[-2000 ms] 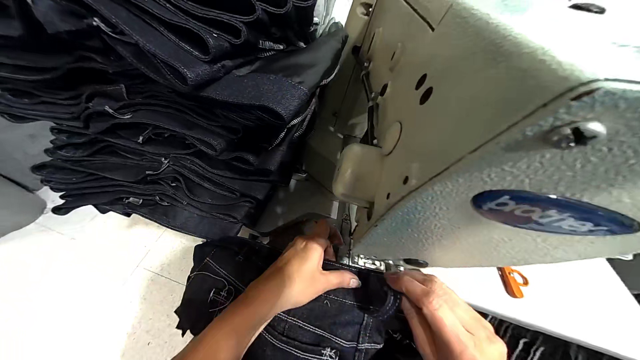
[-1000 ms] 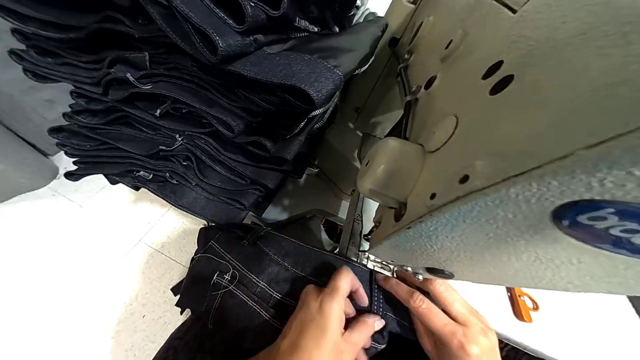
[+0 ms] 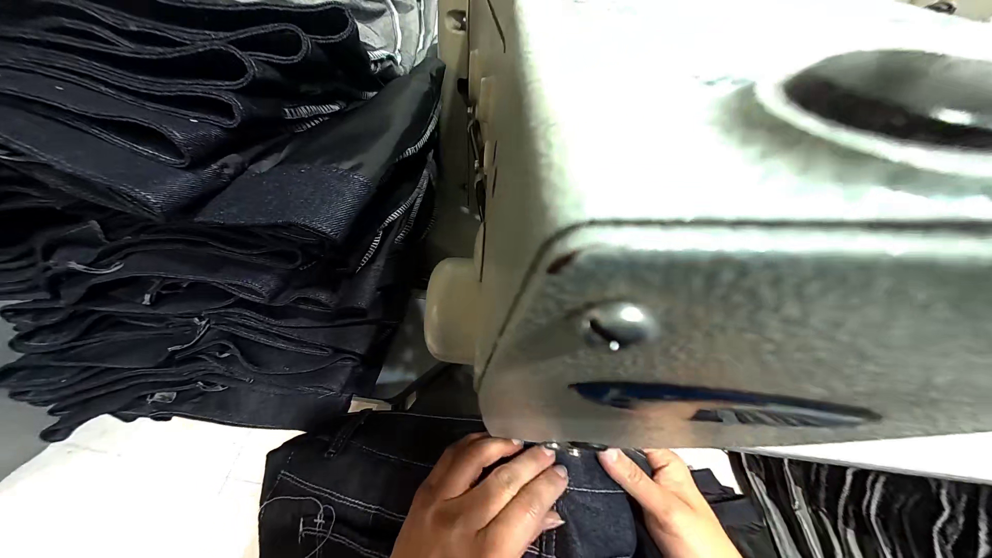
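Note:
Dark denim jeans (image 3: 353, 480) with pale stitching and a loose thread lie at the front edge of a Brother sewing machine (image 3: 759, 310). Flat on the denim rests my left hand (image 3: 492, 496), its fingers bent and their tips close under the machine head. My right hand (image 3: 666, 500) presses the cloth just to the right, thumb and fingertips near the same edge. A strip of denim shows between the two hands. The machine head hides the needle and most of the presser foot.
A tall stack of folded dark denim pieces (image 3: 194, 256) with loose threads stands left of the machine. More dark cloth with pale edges (image 3: 868, 504) lies at the lower right. The machine head overhangs the hands. A pale surface (image 3: 155, 480) shows at the lower left.
The view has shifted, so the machine head fills more of it and now hides the needle area. The hands stay on the denim, my left hand flatter than one second ago.

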